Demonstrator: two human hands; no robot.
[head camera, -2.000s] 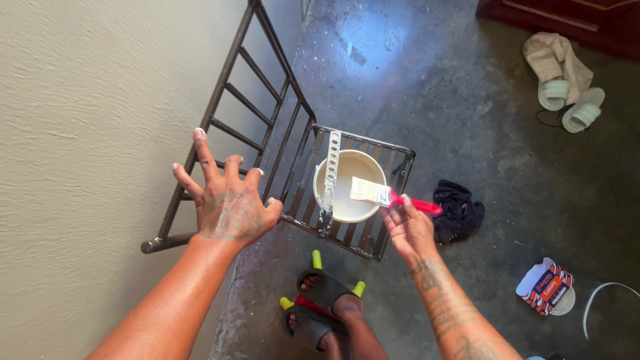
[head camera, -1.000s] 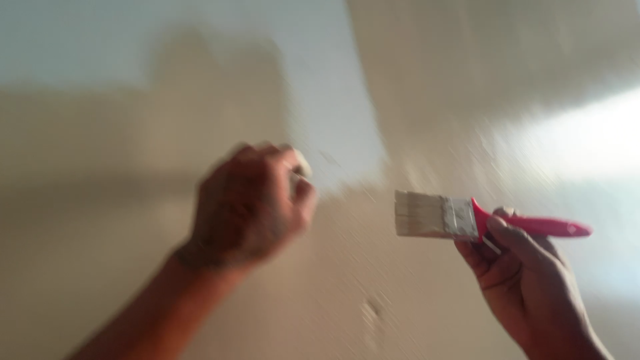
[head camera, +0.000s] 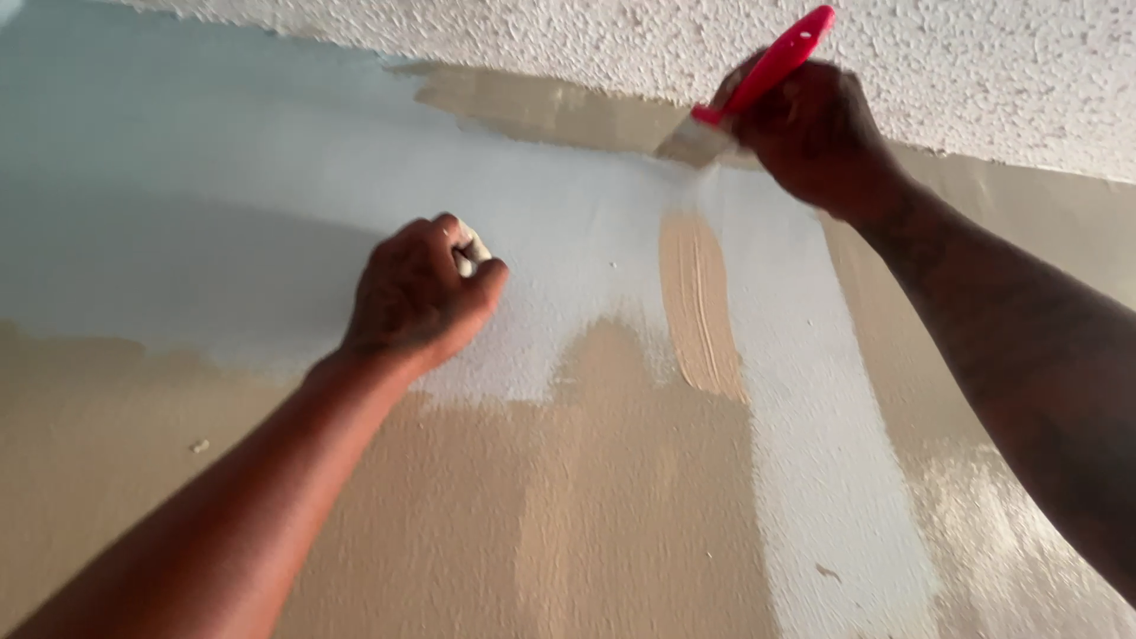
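Note:
My right hand (head camera: 803, 129) grips a paintbrush (head camera: 768, 71) by its red handle, up near the ceiling line. The bristles touch the wall at the lower edge of a beige paint band. Below them a thick wet streak of beige paint (head camera: 698, 302) runs down over the pale blue-grey part of the wall (head camera: 550, 204). My left hand (head camera: 422, 288) is closed around a small whitish object (head camera: 473, 248), perhaps a cloth or sponge; most of it is hidden by the fingers. That hand is left of the streak, close to the wall.
A rough-textured white ceiling (head camera: 976, 80) meets the top of the wall along a slanting edge. Beige paint (head camera: 532, 532) covers the lower wall, with a pale strip beside it at the right. Shinier beige wall (head camera: 1021, 524) lies beyond that strip.
The view has swung from the floor, the white bucket and the metal chair up to the wall. My right hand has raised the brush to the wall top. My left hand, spread earlier, is now closed.

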